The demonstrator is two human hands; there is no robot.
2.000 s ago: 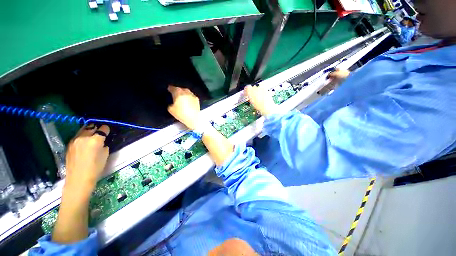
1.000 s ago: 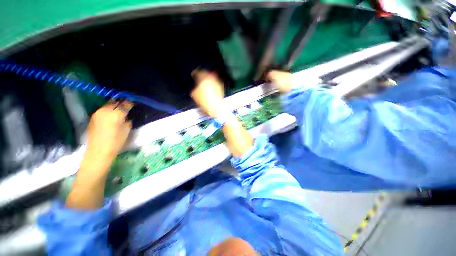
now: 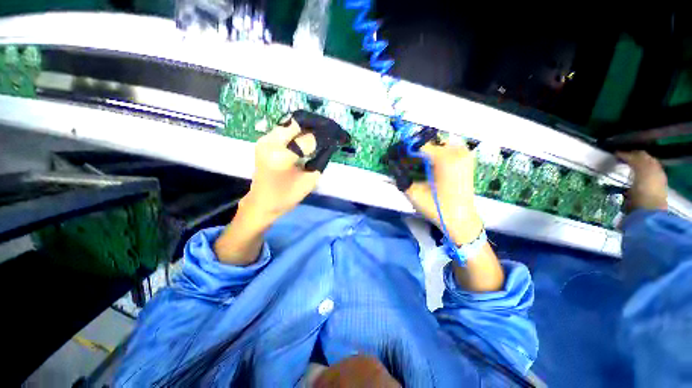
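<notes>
The green PCB panel (image 3: 368, 140) lies between the pale conveyor rails, with repeated small boards side by side. My left hand (image 3: 284, 163) is over the panel near the middle, black finger cots on its fingertips. My right hand (image 3: 448, 178) is over the panel to its right, also with black finger cots. The fingers of both hands are bent, and I cannot tell whether a small part is pinched in either. The light blue wrist strap (image 3: 469, 246) is on my right wrist, and its blue coiled cord (image 3: 372, 42) runs up across the far rail.
A person's hand (image 3: 645, 180) and blue sleeve are at the right edge by the rails. A dark rack (image 3: 99, 235) with green boards stands lower left. Shiny clear items (image 3: 228, 19) lie beyond the far rail (image 3: 144, 44). The near rail (image 3: 136, 136) curves in front of my body.
The view has turned left. My hands have come back from the dark area beyond the far rail to over the panel, closer together. The rack and a boardless stretch of conveyor now show at left.
</notes>
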